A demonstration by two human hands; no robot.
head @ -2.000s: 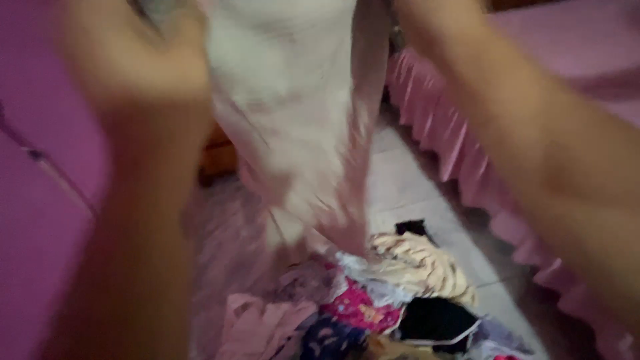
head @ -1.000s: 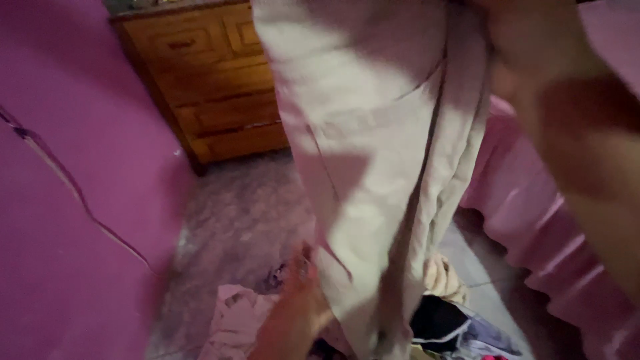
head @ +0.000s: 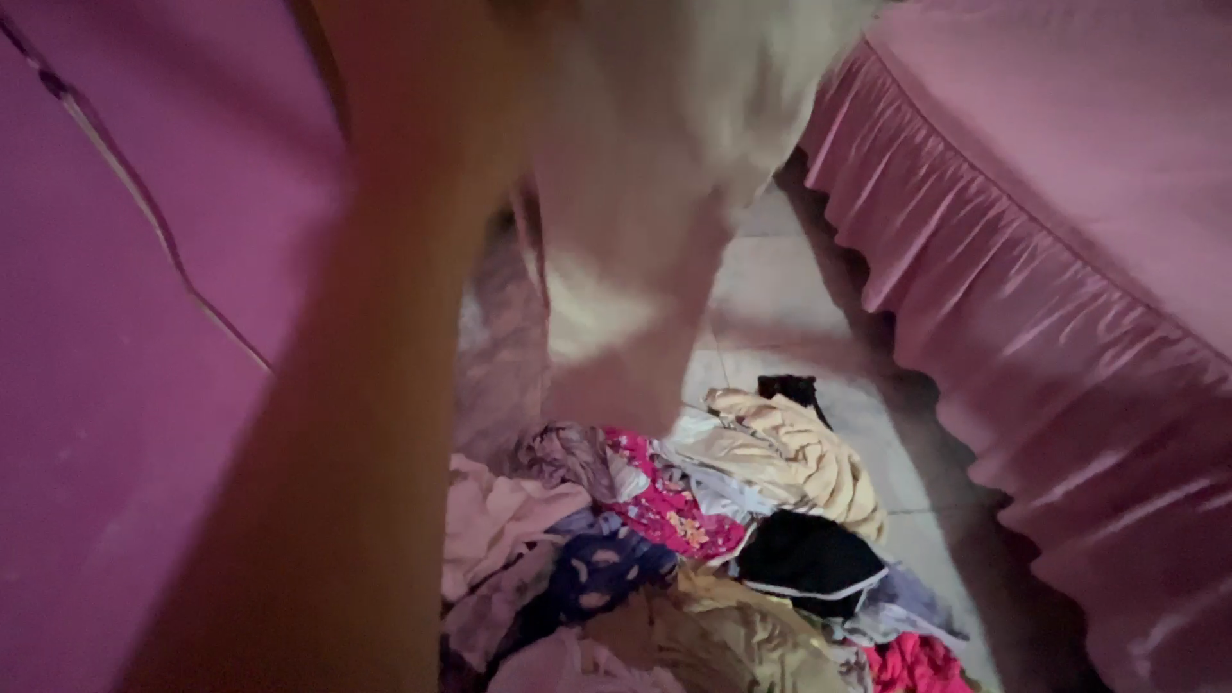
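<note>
A pale, whitish garment (head: 635, 192), blurred by motion, hangs from the top of the view. Its lower end reaches down to the far edge of a pile of clothes on the floor. My left forearm (head: 385, 337) rises through the left half of the view to the garment's upper part; the hand at its end is too blurred and cut off to make out. My right hand does not show. In the pile lie a cream cloth (head: 799, 452), a pink floral piece (head: 679, 515), a black piece with white trim (head: 813, 558) and a navy patterned piece (head: 606, 568).
A bed with a pink ruffled skirt (head: 1001, 327) runs along the right side. Light floor tiles (head: 770, 289) show between it and the garment. At the left stands a purple wall (head: 115, 385) with a cable (head: 154, 212) on it. A small black item (head: 789, 388) lies beyond the pile.
My left hand, low beside the garment one second ago, is now up at the top. The right arm, seen in both earlier frames, is out of view. The view has shifted and the drawers are gone from it.
</note>
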